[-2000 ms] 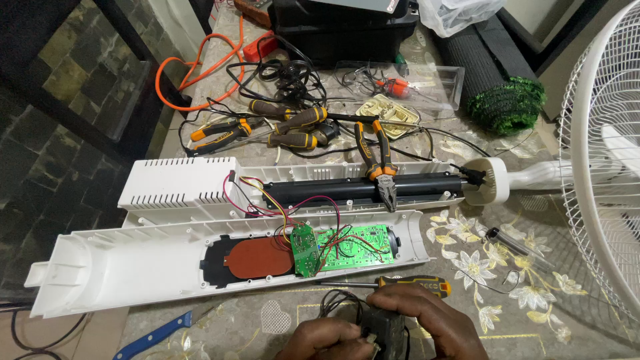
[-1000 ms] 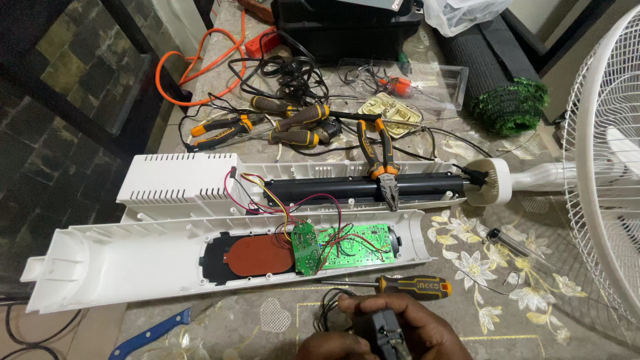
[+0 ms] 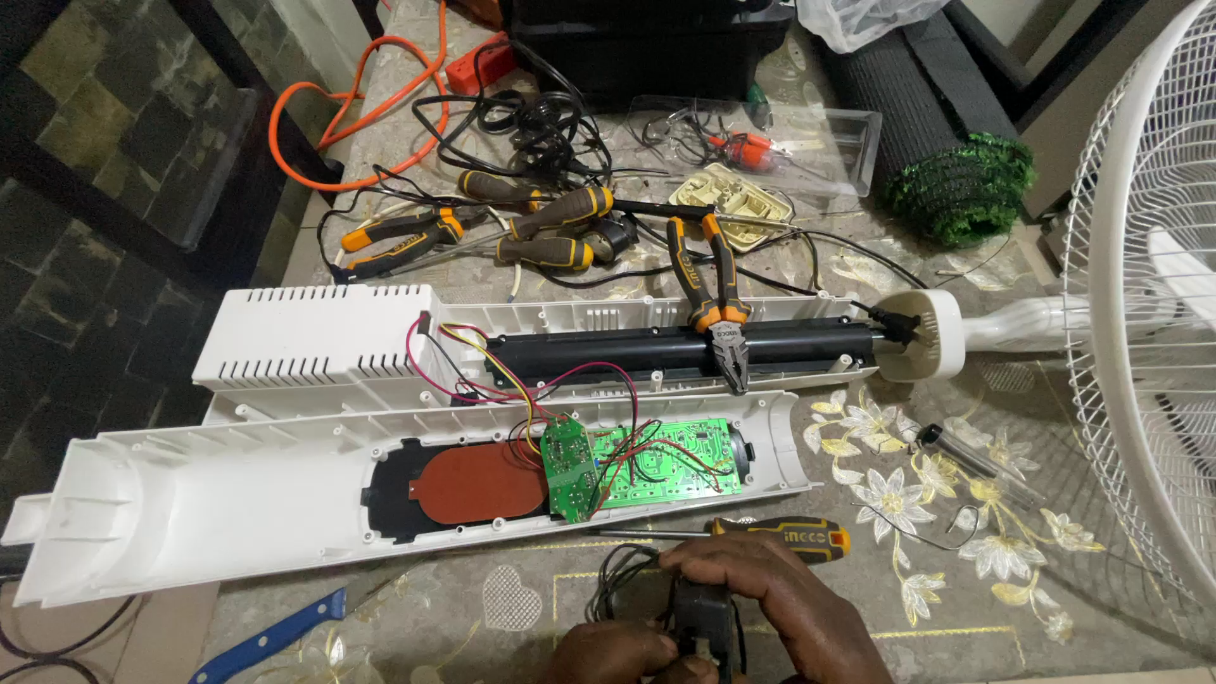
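Observation:
At the bottom edge, my left hand and my right hand both grip a small black device, possibly a power adapter, with a thin black cable coiled beside it. Just beyond my right hand lies an Ingco screwdriver. An open white plastic housing half holds green circuit boards with red and black wires and a brown-red oval pad. Behind it, the other half, with a vented white cover and a black tube, carries combination pliers resting across it.
Several screwdrivers, another pair of pliers and tangled black cables lie behind the housing. A blue-handled tool is at front left. On the right stand a white fan grille and a rolled mat. An orange cable loops at back left.
Both hands have shifted and turned the black device between them; it points more upright than two seconds ago. The housing, pliers and screwdrivers remain in place.

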